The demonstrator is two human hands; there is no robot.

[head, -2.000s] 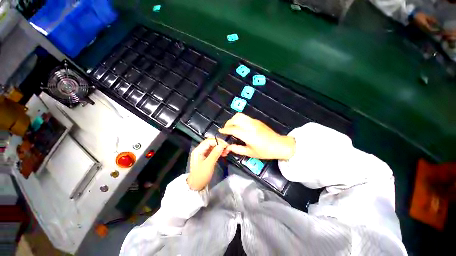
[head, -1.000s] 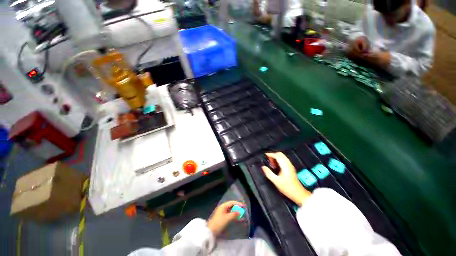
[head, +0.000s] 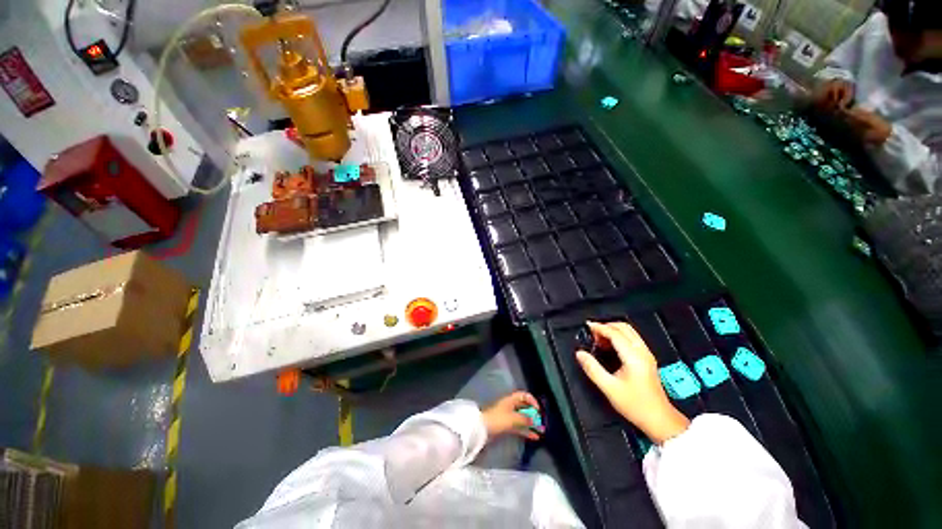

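Observation:
My left hand (head: 508, 415) holds a teal part (head: 531, 416) beside the near tray's left edge. My right hand (head: 632, 380) is over the upper left of the near black blister tray (head: 694, 336), thumb and fingers around something small and dark (head: 586, 338), hard to make out. Several teal parts (head: 712, 370) lie in the near tray, right of my right hand. Another teal part (head: 347, 173) sits on the press fixture (head: 349, 205) under the gold press head (head: 322, 119).
A second black tray (head: 566, 217) lies beyond the near one. The white press table (head: 232, 320) has a fan (head: 425, 145) and an emergency stop (head: 421, 312). A blue bin (head: 503, 57) stands behind. Loose boards (head: 816, 155) and a person's arms (head: 862, 119) are across the belt.
The view has swung left towards the press. My hands, together over the tray two seconds ago, are apart; the left is off the tray with a teal part, the right at the tray's upper left.

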